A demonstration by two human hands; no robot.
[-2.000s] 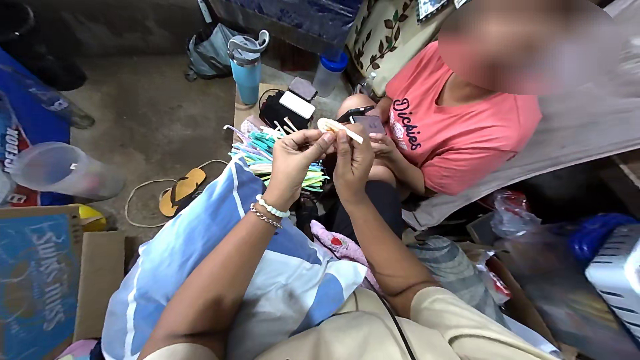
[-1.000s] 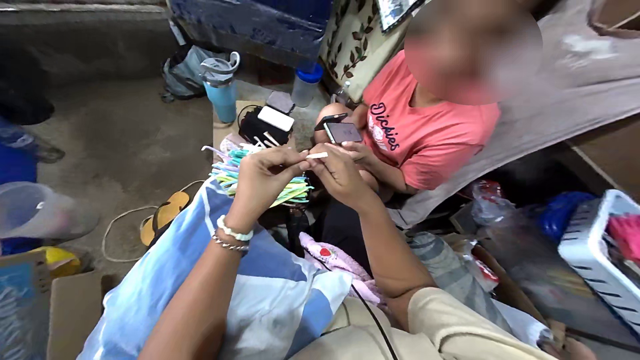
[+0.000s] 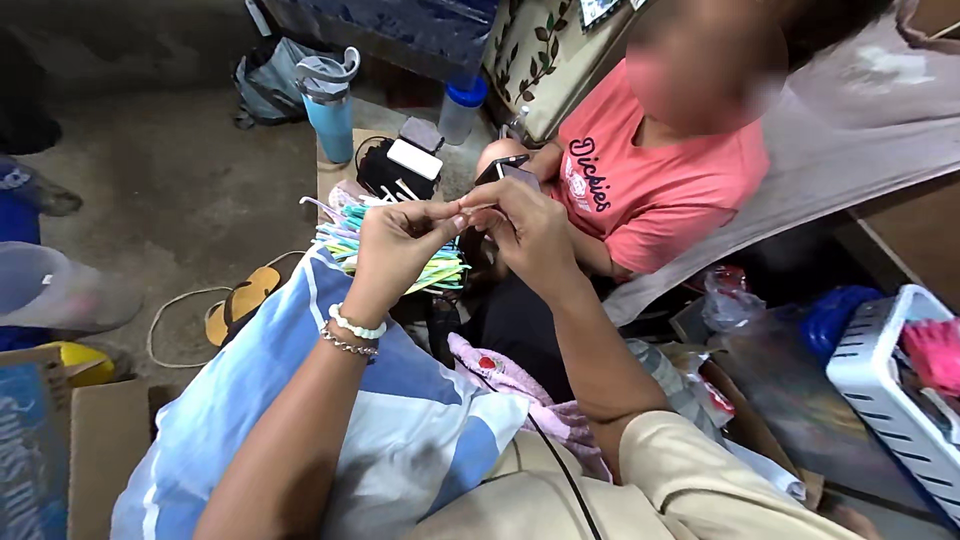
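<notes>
My left hand [image 3: 401, 244] and my right hand [image 3: 525, 229] meet at the fingertips in the middle of the view. Between them they pinch a small pale piece [image 3: 466, 211], mostly covered by the fingers, so its kind cannot be told. Beneath and behind my left hand lies a pile of thin pastel strips [image 3: 442, 271] in green, yellow, blue and lilac. A blue and white cloth [image 3: 247, 397] is spread under my left forearm.
A person in a pink shirt [image 3: 675, 195] sits close at the right, holding a phone [image 3: 517, 176]. A blue tumbler [image 3: 330, 124], a white rectangular device [image 3: 415, 159] and a lidded container [image 3: 460, 112] stand or lie beyond the strips. Sandals [image 3: 251, 296] lie left; a white basket [image 3: 892, 390] stands right.
The whitish piece that stuck out from between my fingers earlier is now mostly hidden by them. My hands stay together; the view has shifted somewhat.
</notes>
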